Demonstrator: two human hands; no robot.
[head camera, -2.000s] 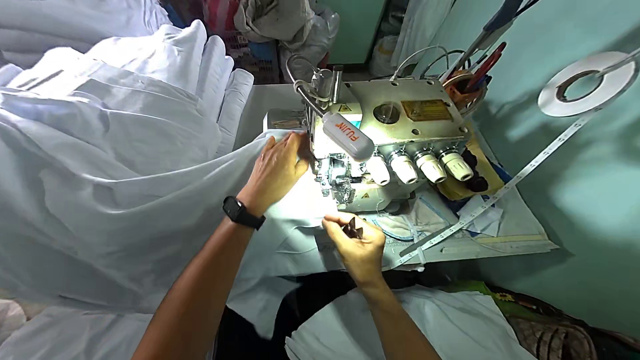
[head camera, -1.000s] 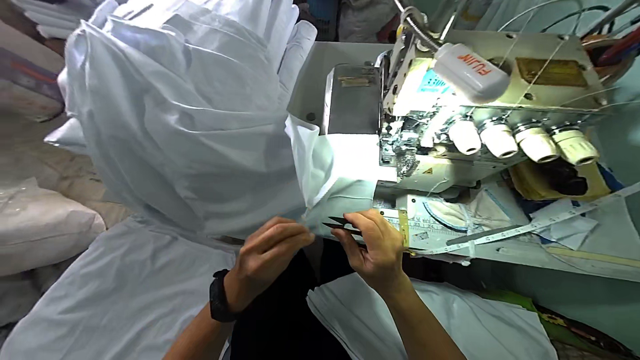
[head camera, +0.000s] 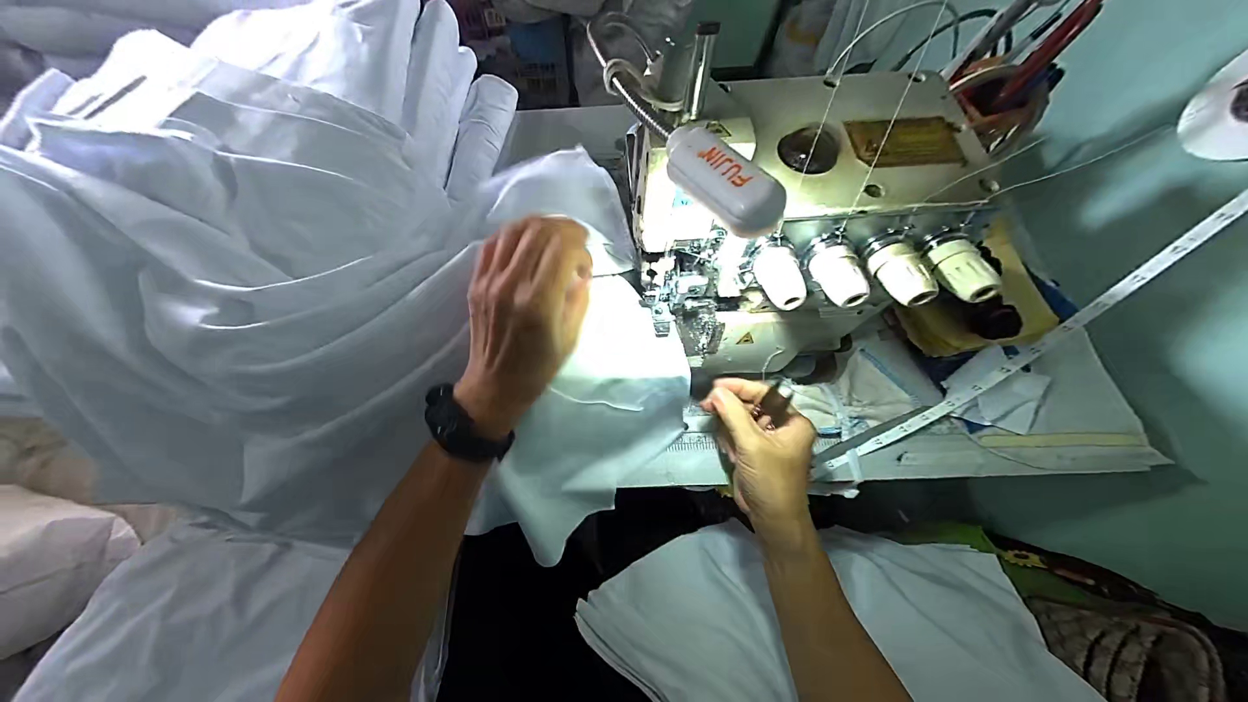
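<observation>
White fabric (head camera: 624, 361) lies on the bed of an overlock sewing machine (head camera: 848, 156), its edge beside the lit presser foot (head camera: 661, 317). My left hand (head camera: 531, 302), blurred and wearing a black wristwatch, is on the fabric left of the presser foot; whether its fingers grip the cloth cannot be told. Below the machine's front, near the table edge, my right hand (head camera: 765, 429) is curled round a small dark metal tool, apparently thread snips, mostly hidden by the fingers. Its fingertips are just right of the fabric's edge.
A lamp head (head camera: 726, 180) hangs over the machine. Piled white cloth (head camera: 244, 244) fills the left side. A measuring tape (head camera: 1053, 336) slants across the right, near fabric scraps (head camera: 1004, 390). More white cloth (head camera: 702, 604) lies over the lap. A tool holder (head camera: 1004, 97) stands behind.
My left hand has moved up from the fabric's lower edge toward the presser foot. My right hand, whose dark blades showed at the cloth a second ago, has moved off the fabric to the right.
</observation>
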